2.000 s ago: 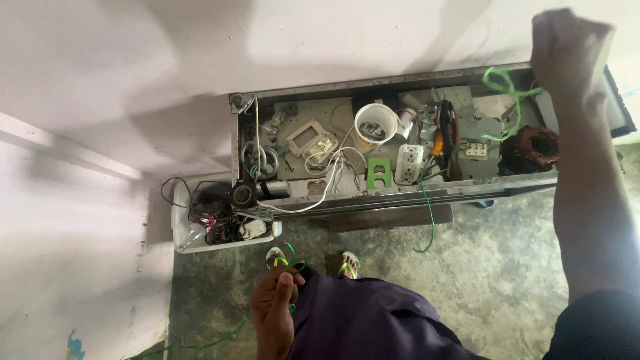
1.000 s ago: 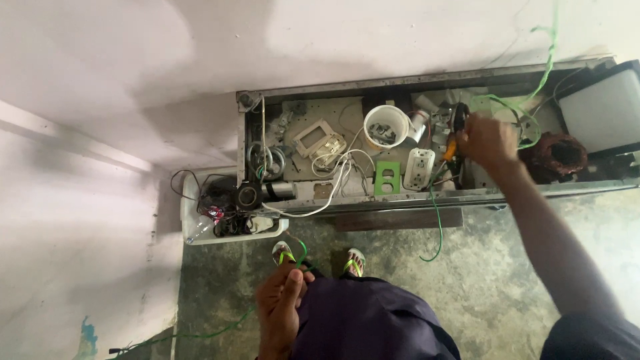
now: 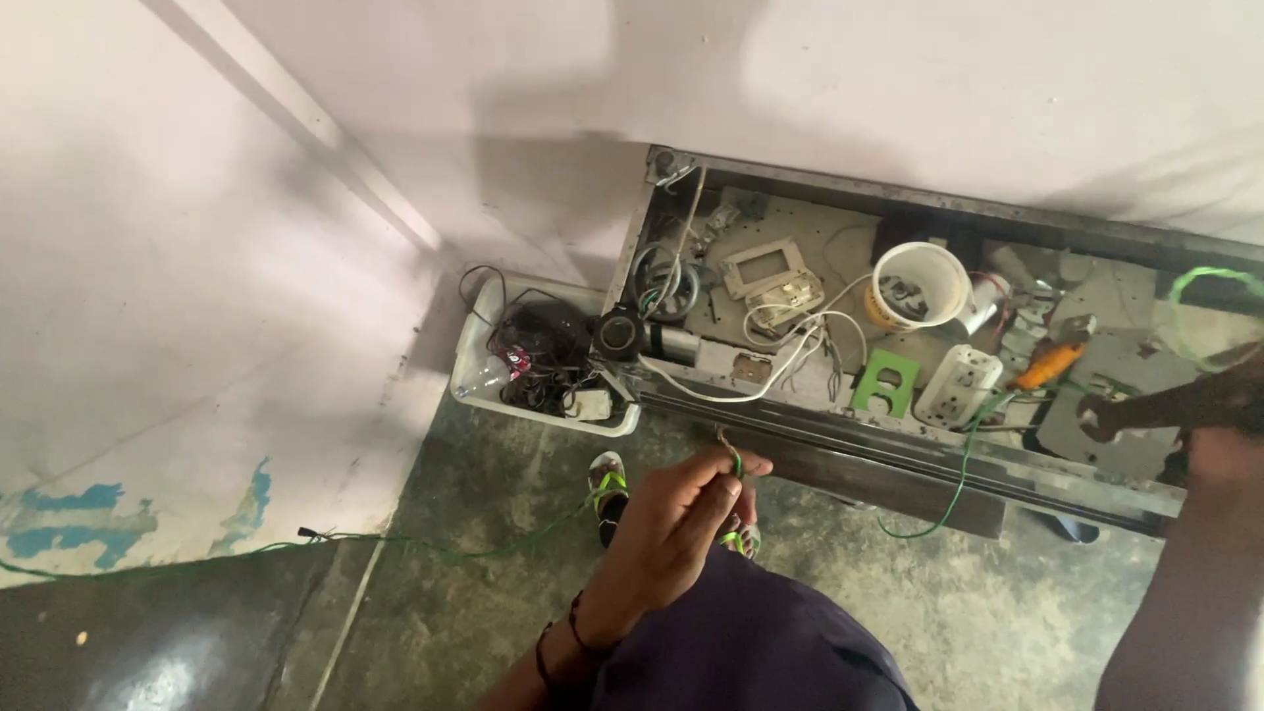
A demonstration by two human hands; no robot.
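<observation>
My left hand (image 3: pixel 696 513) pinches the end of a thin green wire (image 3: pixel 738 462) between thumb and fingers, in front of the bench's edge. The wire's tip looks bare. My right hand (image 3: pixel 1220 395) reaches over the bench at the right edge of the view, partly cut off and in shadow, its fingers low over a grey sheet (image 3: pixel 1076 434). Loops of green wire (image 3: pixel 1175 286) are beside it; whether it holds anything is not clear. Left of it lies an orange-handled tool (image 3: pixel 1050 366), near a white socket outlet (image 3: pixel 960 387) and a green faceplate (image 3: pixel 886 383).
A metal-framed bench (image 3: pixel 889 425) holds a white bucket (image 3: pixel 918 286) of small parts, a faceplate frame (image 3: pixel 763 267) and white cable (image 3: pixel 711 397). A white plastic bin (image 3: pixel 543 420) of cords stands left. Green wire (image 3: pixel 434 545) trails across the floor to the left.
My right hand has come down from high at the right to the bench. My left hand keeps its pinch on the green wire. The view has swung left.
</observation>
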